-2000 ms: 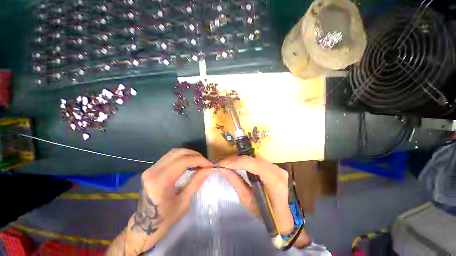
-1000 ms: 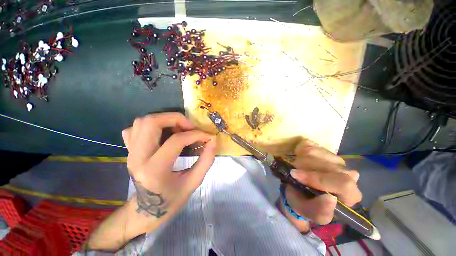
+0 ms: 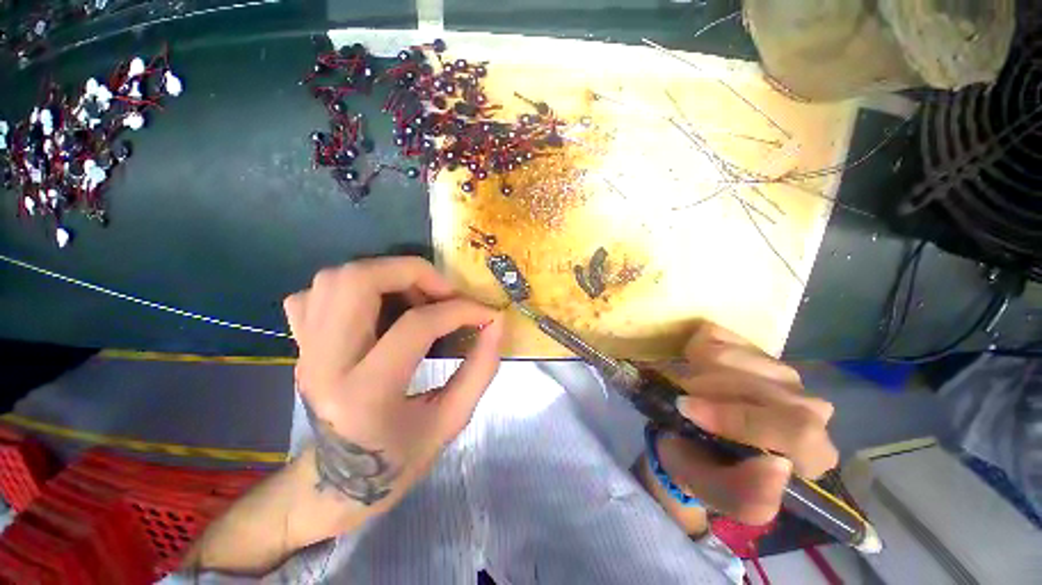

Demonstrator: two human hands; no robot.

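Observation:
A small dark circuit board with a pale centre (image 3: pixel 509 277) lies on the stained yellow board (image 3: pixel 731 263). My right hand (image 3: pixel 743 423) holds the soldering iron (image 3: pixel 657 400) like a pen, its tip at the circuit board's lower edge. My left hand (image 3: pixel 389 354) is just left of the tip, with thumb and forefinger nearly together on the solder wire (image 3: pixel 149 304), which runs in from the left. The wire's end is hard to see between the fingertips. A small part with leads (image 3: pixel 486 240) lies above the circuit board.
Dark parts with red leads (image 3: pixel 457 120) are piled at the yellow board's upper left. White-faced parts (image 3: pixel 86 137) lie far left. Thin wire strands (image 3: pixel 743 177) lie at the upper right, near tan containers (image 3: pixel 817 46) and a black fan (image 3: pixel 983 160). Red bins (image 3: pixel 103 514) stand lower left.
Two seconds ago both hands met at the bench edge; since then they have parted, and the iron's tip has come to the circuit board. Over the last second the hands have barely moved; the view shifted slightly.

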